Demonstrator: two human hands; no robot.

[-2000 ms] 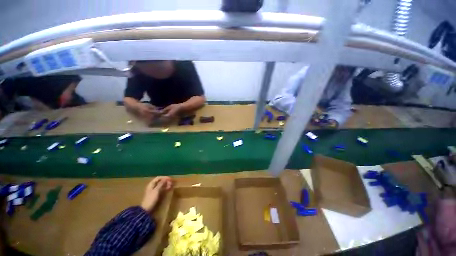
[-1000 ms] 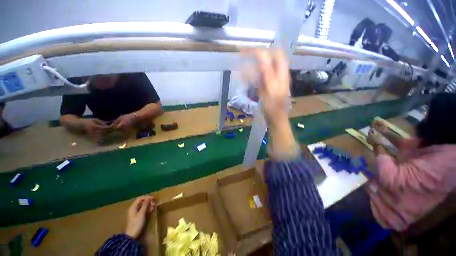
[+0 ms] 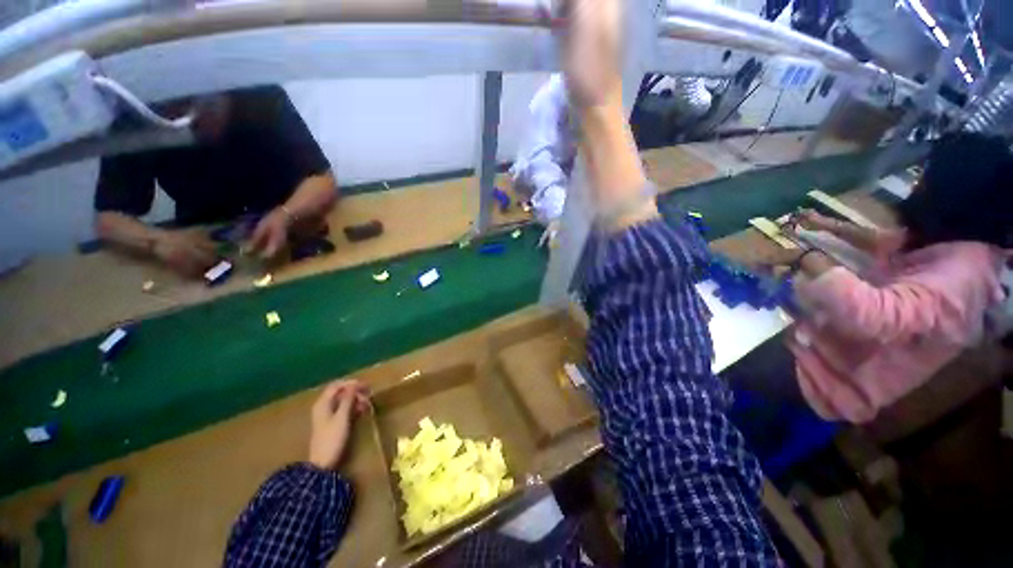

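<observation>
My left hand (image 3: 337,419) rests at the left rim of a cardboard tray (image 3: 442,395) that holds a heap of pale yellow paper slips (image 3: 448,475). It seems to hold nothing, but its fingers are small and unclear. My right hand (image 3: 594,50) is raised high at the metal post and is blurred and cut off by the top edge. Its fingers and anything in them are hidden. A second tray (image 3: 533,373) stands right of the first, with a small white and amber piece (image 3: 574,375) in it, partly beside my right sleeve.
A green conveyor belt (image 3: 333,333) carries blue packs (image 3: 429,279) and yellow slips. Several blue packs (image 3: 746,286) lie on a white sheet at right. A person in pink (image 3: 889,311) sits at right; others work across the belt.
My right hand has come into view and risen to the top edge at the post. The view has turned to the right. My left hand stays by the tray.
</observation>
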